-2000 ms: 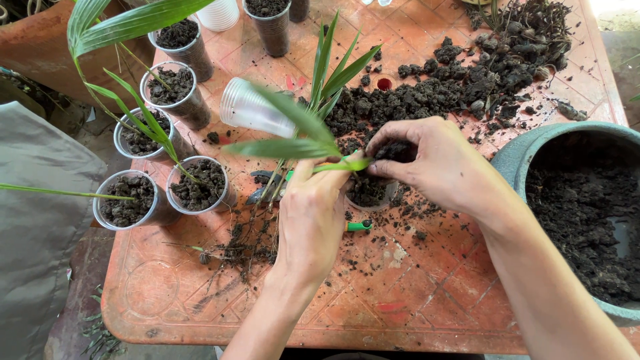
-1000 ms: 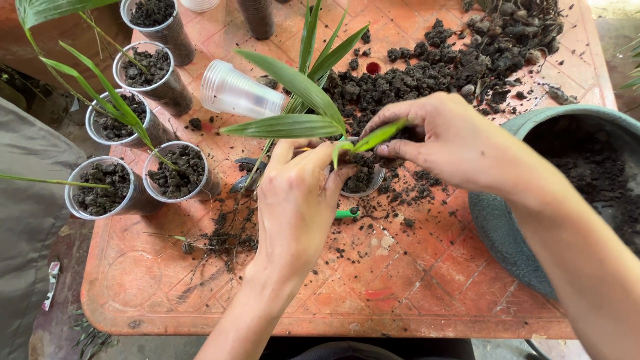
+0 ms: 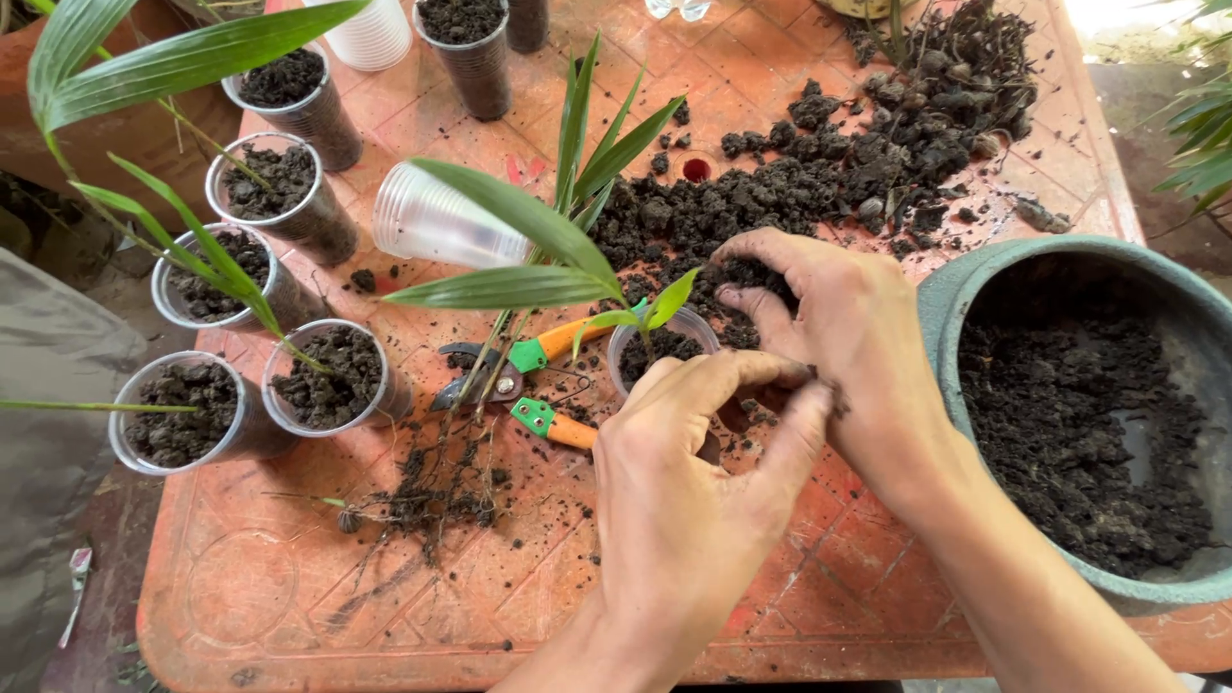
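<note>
A clear plastic cup (image 3: 712, 327) of soil holds a small green seedling (image 3: 650, 308), upright, just beyond my left hand (image 3: 707, 481). My left thumb and fingertips touch my right wrist; the hand holds nothing that I can see. My right hand (image 3: 818, 308) curls its fingers at the near edge of the dark soil heap (image 3: 751, 197); some soil shows between its thumb and fingers. Left of the cup lie pruning shears (image 3: 505, 383) with orange and green handles, partly hidden. A bare-rooted seedling (image 3: 491, 356) lies across their blades, its roots spread toward me.
Several soil-filled plastic cups (image 3: 385, 371), some with seedlings, stand at the left. Clear stacked cups (image 3: 448, 217) lie on their side behind the shears. A large green-grey pot (image 3: 938, 318) of soil stands at the right of the orange table (image 3: 385, 616). Rooty clumps (image 3: 953, 87) lie at the back right.
My left hand has left the seedling in the cup and moved toward me and right, to my right wrist. My right hand has moved right, off the seedling to the soil.
</note>
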